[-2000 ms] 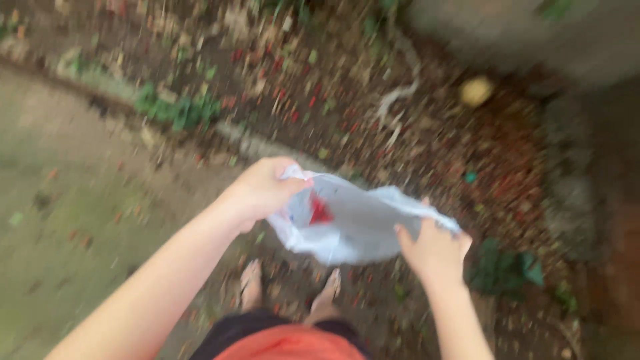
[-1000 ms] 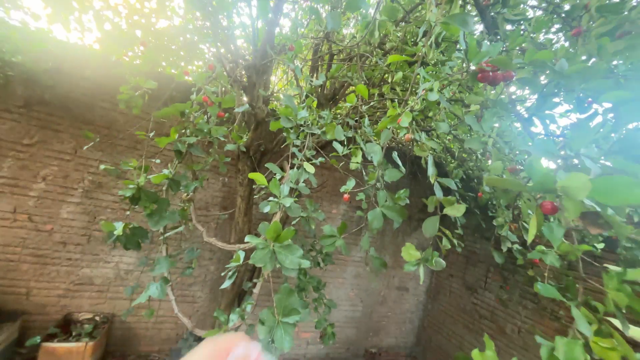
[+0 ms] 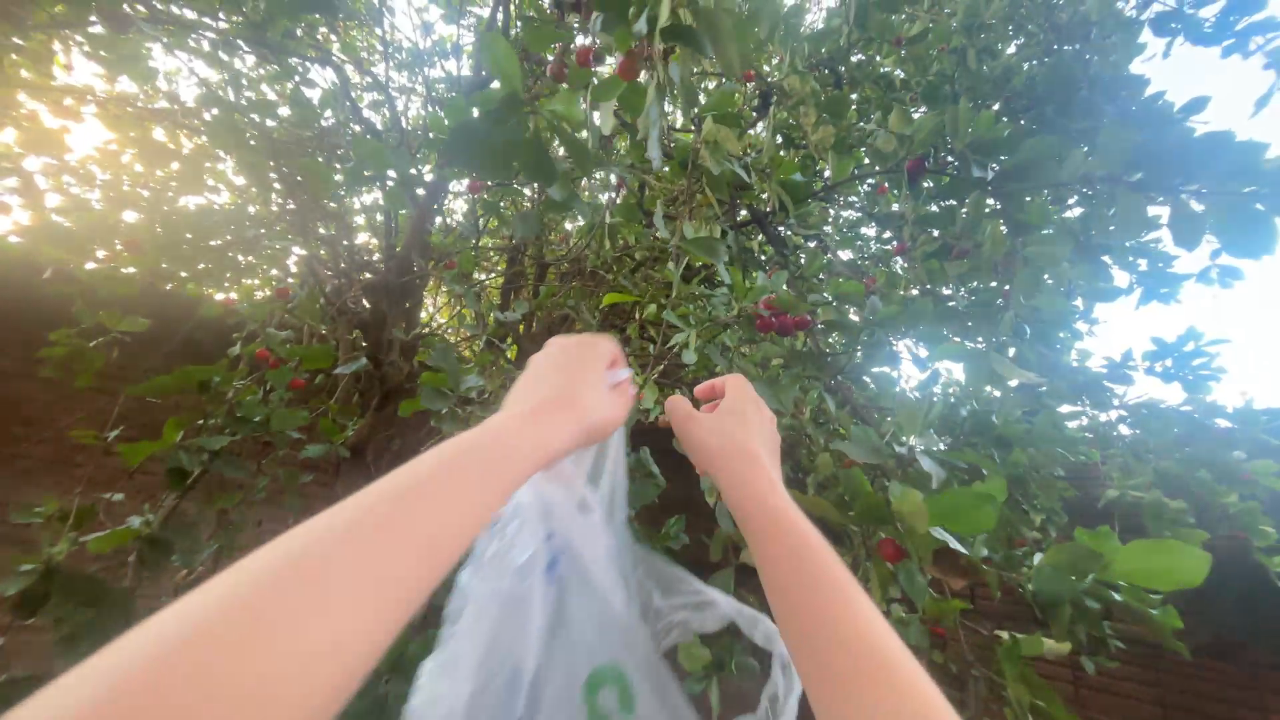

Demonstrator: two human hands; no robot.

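My left hand (image 3: 575, 395) is closed on the top of a thin, whitish plastic bag (image 3: 560, 600), which hangs below it with one handle loop loose at the right. Just right of it, my right hand (image 3: 730, 430) is raised with fingers curled and apart, and no fruit shows in it. A cluster of red berry-like fruits (image 3: 783, 318) hangs on the tree slightly above my right hand. More red fruits (image 3: 628, 66) hang near the top, and one red fruit (image 3: 891, 550) is low on the right. What the bag holds is hidden.
Leafy branches (image 3: 960, 350) fill most of the view around both hands. The tree's darker trunk (image 3: 395, 310) stands behind, left of my left hand. A brick wall (image 3: 1120, 670) shows at the lower right, and bright sky comes through the leaves.
The view has swung from the ground up to the tree. Two seconds ago both hands held the bag's mouth spread; now only my left hand holds it and my right hand is off it.
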